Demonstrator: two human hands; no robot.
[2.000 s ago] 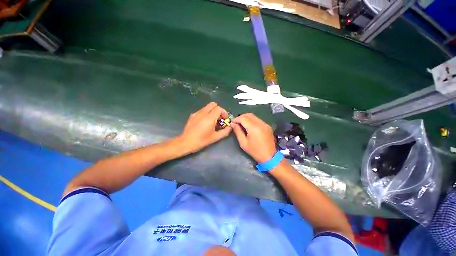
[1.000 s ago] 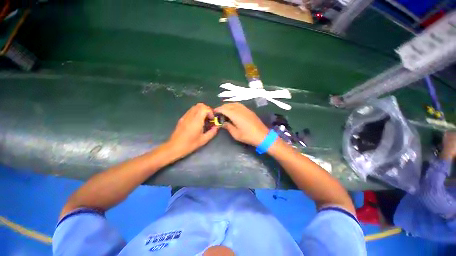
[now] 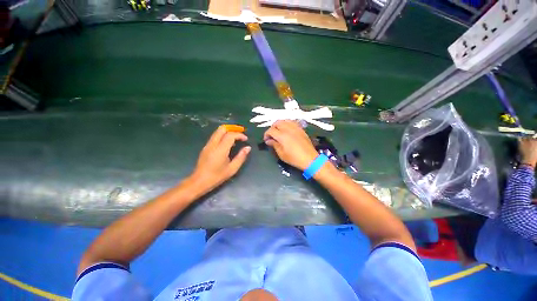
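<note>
My left hand is open and empty, its fingers apart above the belt, with an orange finger cot on one fingertip. My right hand is just to its right, below the white strips, with a small black pad at its fingertips. More black pads lie in a loose pile beside and partly behind my right hand. A small yellow-and-black circuit board assembly lies on the belt, farther away and to the right.
White strips are fanned at the end of a blue-purple strip on the green belt. At right are a clear plastic bag, a metal post with white sockets, and another person's checked sleeve. Cardboard lies at the far side.
My hands have moved apart, and the yellow-and-black assembly is no longer between them. The left fingers have opened. A similar assembly now shows on the belt to the right. The view has shifted.
</note>
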